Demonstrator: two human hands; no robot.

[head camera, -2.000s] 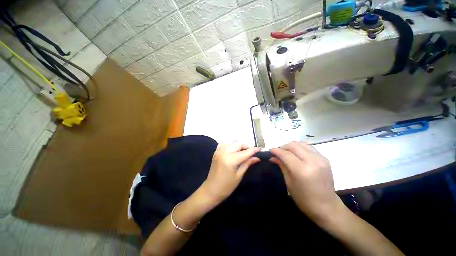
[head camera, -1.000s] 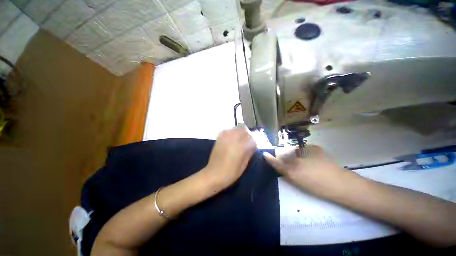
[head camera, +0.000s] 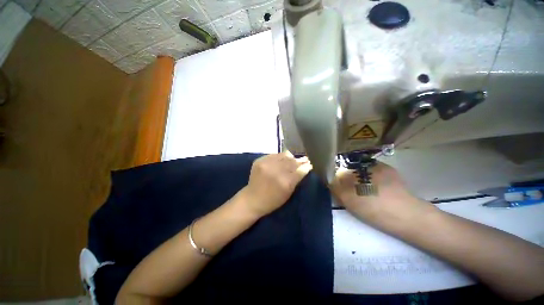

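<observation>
A dark navy cloth panel (head camera: 179, 202) lies on the white table and hangs over its front edge, with a white patch (head camera: 89, 268) at its lower left. Its upper edge runs to the sewing machine head (head camera: 316, 89). My left hand (head camera: 275, 181) grips the cloth's upper edge just left of the head, fingertips pinched together. My right hand (head camera: 376, 190) lies at the cloth's right corner, partly behind the head and the knurled knob (head camera: 366, 189); its fingertips are hidden, so its hold is unclear. The needle and presser foot are mostly hidden.
Blue-handled snips (head camera: 519, 195) lie on the machine bed at the right. Brown cardboard (head camera: 71, 149) stands at the left of the white table (head camera: 221, 95). A small green tool (head camera: 197, 33) is by the white brick-pattern wall (head camera: 143, 24).
The view has moved closer to the machine. Both hands have carried the cloth from the table's front up to the machine head, and the panel now lies flatter and straighter.
</observation>
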